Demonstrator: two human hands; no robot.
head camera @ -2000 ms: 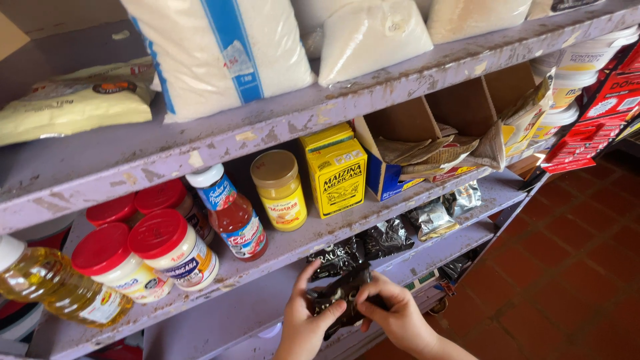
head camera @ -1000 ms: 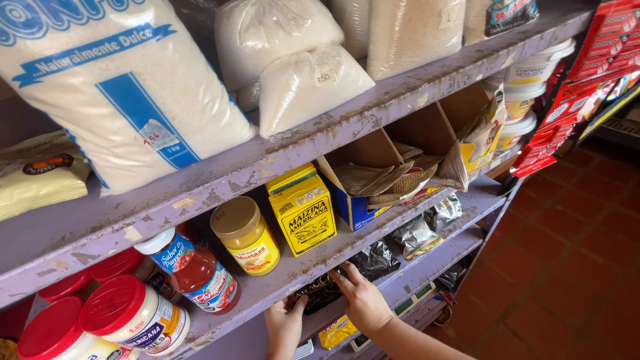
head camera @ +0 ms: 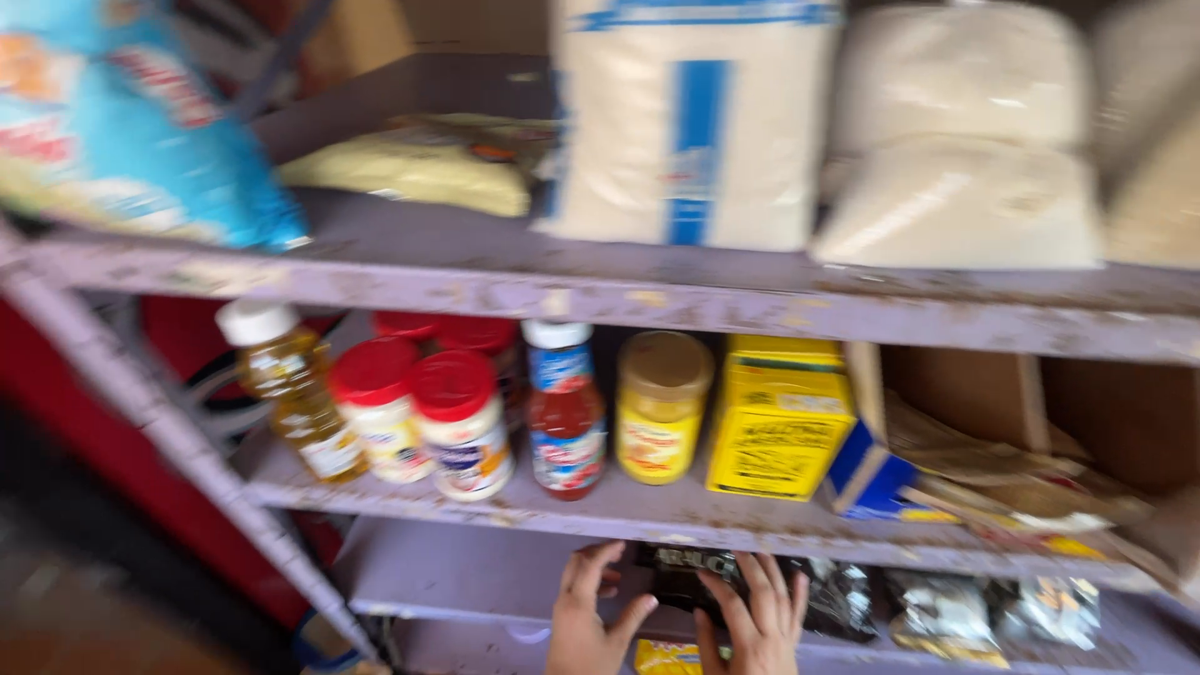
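Observation:
Both hands reach to the lower shelf at the bottom centre of the head view. My left hand (head camera: 595,614) is at the left end of a black foil packet (head camera: 684,572), thumb and fingers apart. My right hand (head camera: 755,609) lies with spread fingers over the packet's right part; whether it grips is blurred. A second dark shiny packet (head camera: 837,598) lies just right of it, then silvery packets (head camera: 947,614). Below the hands a yellow packet (head camera: 667,656) shows in part.
Above stand an oil bottle (head camera: 305,403), red-lidded jars (head camera: 461,431), a ketchup bottle (head camera: 567,412), a mustard jar (head camera: 662,408), a yellow cornstarch box (head camera: 783,422) and a cardboard divider box (head camera: 975,394). The purple shelf edge (head camera: 609,309) crosses overhead, with white bags (head camera: 689,131) on it.
The black packet, held up in both hands two seconds ago, now lies on the lower shelf under them. The view has swung left.

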